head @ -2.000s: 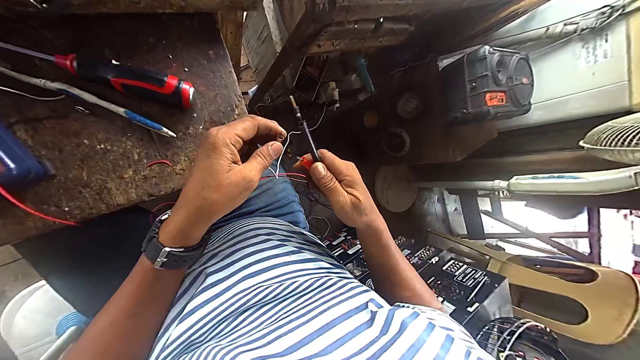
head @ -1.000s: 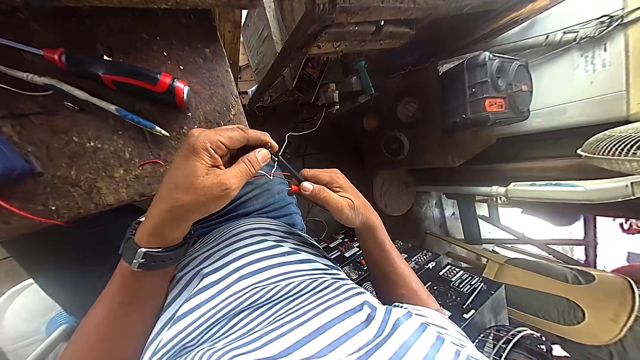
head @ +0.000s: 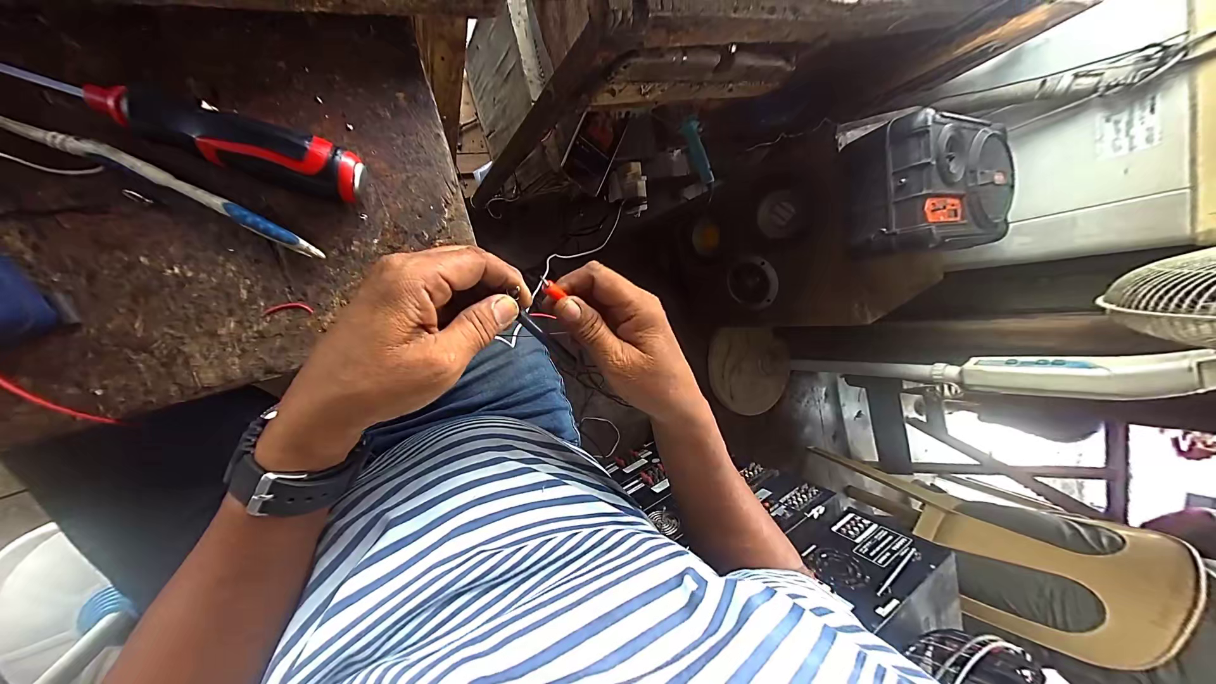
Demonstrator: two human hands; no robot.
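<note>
My left hand (head: 427,328) pinches the end of a thin dark cable (head: 535,328) between thumb and forefinger, above my lap. Close beside it, my right hand (head: 622,332) holds a small red plug (head: 555,292) between thumb and fingertips. A thin white wire (head: 570,255) runs up behind the fingertips, and a short red wire (head: 543,315) shows between the hands. The fingers hide the joints of the wires, so I cannot tell what is connected.
On the worn wooden bench (head: 190,313) at left lie a red and black screwdriver (head: 256,142), a white and blue pointed tool (head: 256,226) and red wire scraps. A black speaker (head: 936,180) stands upper right. Audio equipment (head: 836,541), a fan (head: 1168,304) and a tan chair (head: 1073,579) are at right.
The red plug in my right hand has turned to point up and sits closer to my left fingertips. The dark cable stood upright above my hands two seconds ago and is now low between them.
</note>
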